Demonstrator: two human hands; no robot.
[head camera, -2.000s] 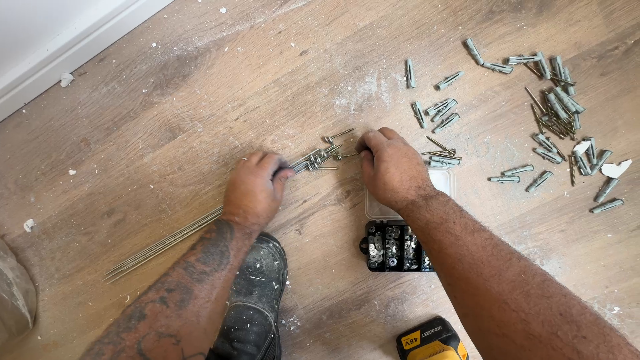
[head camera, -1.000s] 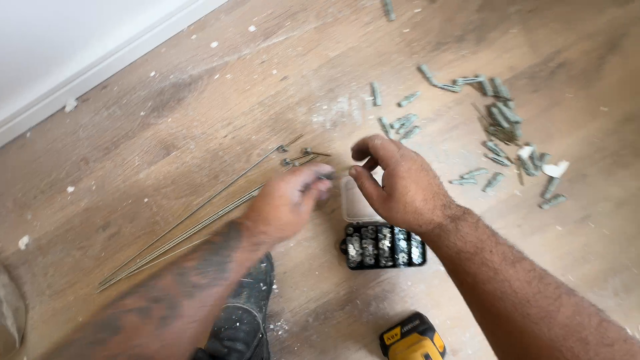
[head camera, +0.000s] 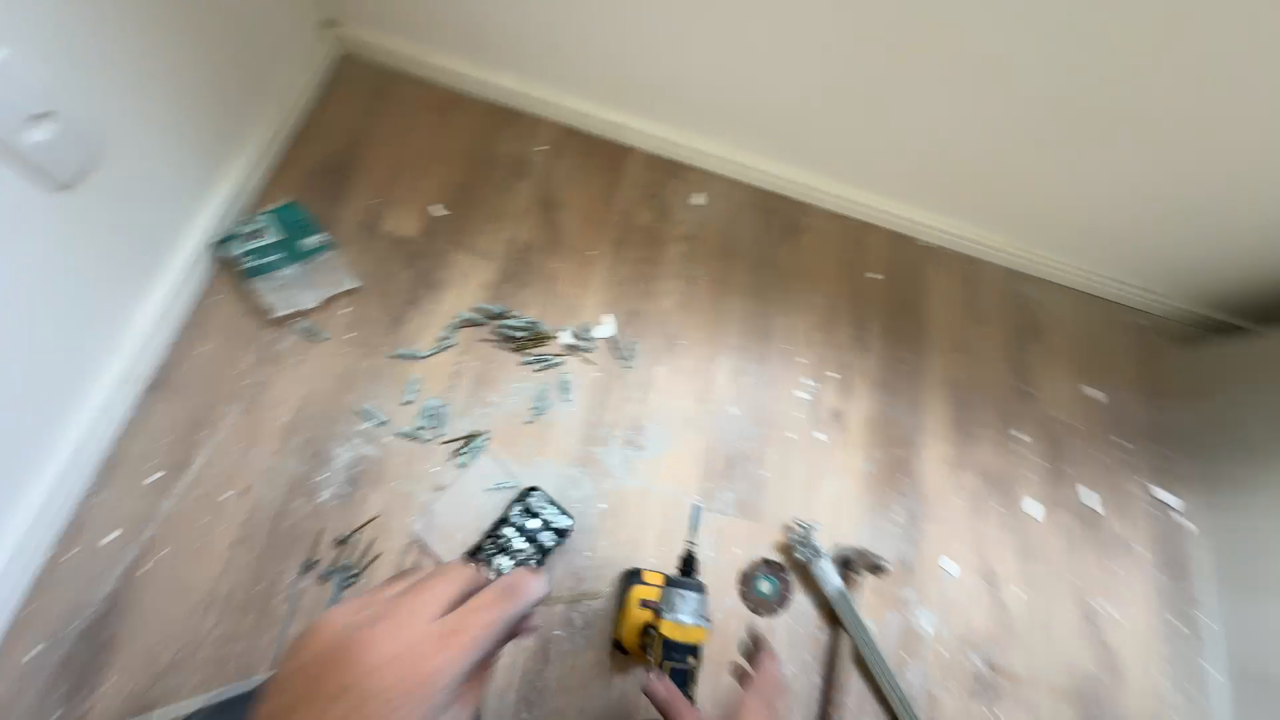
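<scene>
My left hand (head camera: 410, 640) is blurred at the lower left, in front of the near end of a black compartment box (head camera: 525, 530) of small metal hardware. Whether its fingers grip anything is unclear. At the bottom edge, only the fingers of my right hand (head camera: 725, 690) show, spread on both sides of the lower end of a yellow and black cordless drill driver (head camera: 665, 615); contact cannot be told. Left of the box lie thin metal rods with fittings at their ends (head camera: 345, 565). A round abrasive disc (head camera: 765, 587) lies right of the drill, beside a hammer (head camera: 840, 600) and a long metal tool (head camera: 850, 615).
Grey wall plugs (head camera: 430, 415) and screws (head camera: 525, 340) lie scattered on the wood-look floor. A green and clear plastic packet (head camera: 285, 255) rests near the left skirting board (head camera: 150, 330). White chips (head camera: 1032, 508) dot the floor at right. Walls bound the left, top and right.
The view has swung far to the right. My right hand has moved from beside the rods to the drill's lower end. My left hand is now near the box.
</scene>
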